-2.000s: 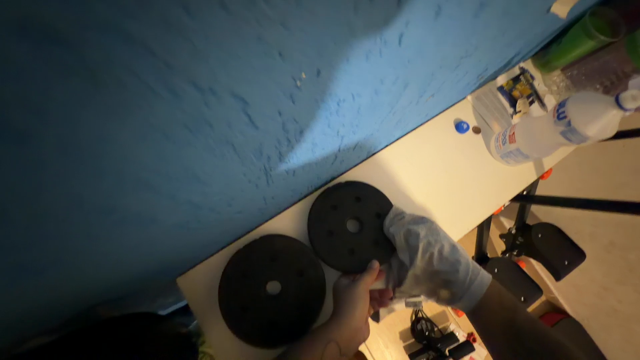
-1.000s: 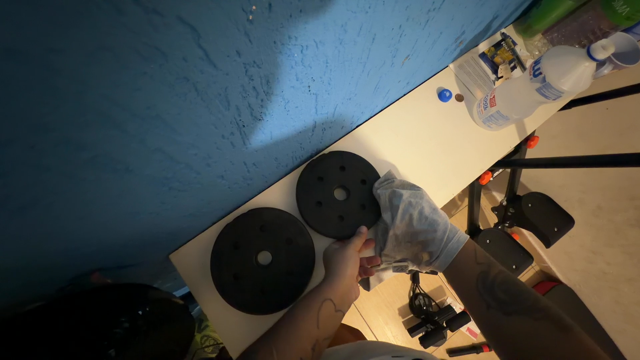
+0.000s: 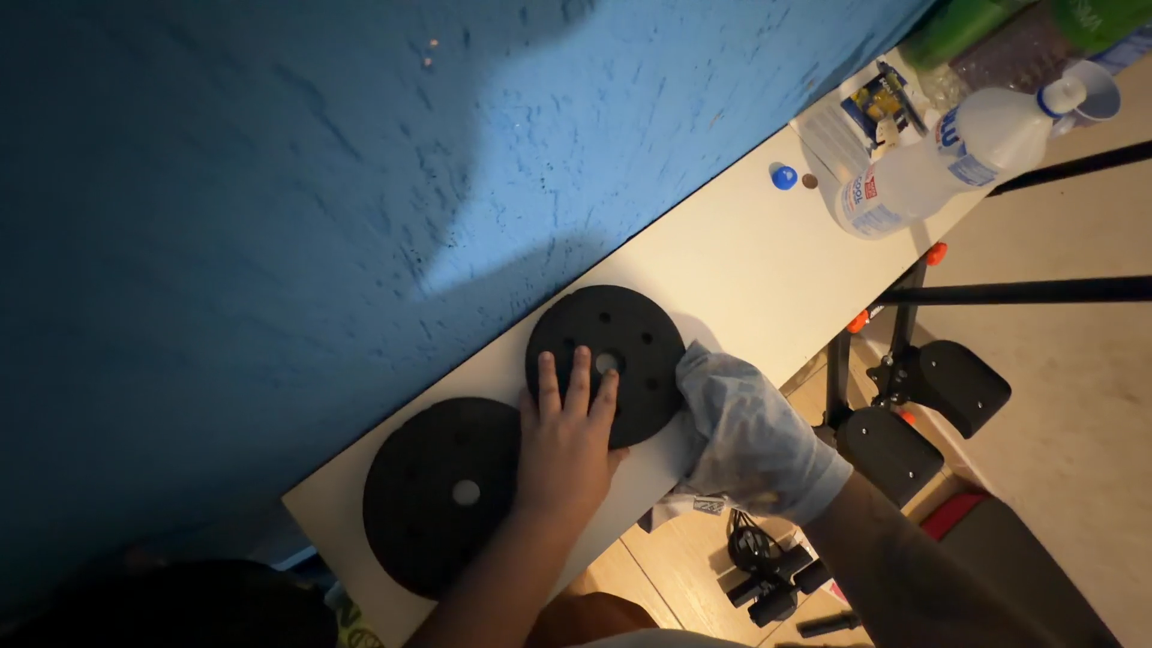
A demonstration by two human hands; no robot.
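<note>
My left hand (image 3: pixel 567 441) lies with spread fingers on the smaller black weight plate (image 3: pixel 648 378), fingertips near its centre hole. A larger black weight plate (image 3: pixel 423 504) lies to the left, partly under my left forearm. Both plates rest flat on a narrow white shelf (image 3: pixel 738 261). A grey-blue cloth (image 3: pixel 747 432) wraps my right hand (image 3: pixel 720 414), which is at the right edge of the smaller plate; its fingers are hidden inside the cloth.
A blue wall (image 3: pixel 360 180) runs along the shelf. At the far end are a translucent plastic bottle (image 3: pixel 936 162), a blue cap (image 3: pixel 784 177), a printed packet (image 3: pixel 877 108) and green bottles (image 3: pixel 967 31). Below right are black exercise-equipment pads (image 3: pixel 958 382) and a coiled black cable (image 3: pixel 751 544).
My left hand has moved from the lower edge of the smaller plate onto its face, fingers now spread. My cloth-covered right hand stays by that plate's right edge.
</note>
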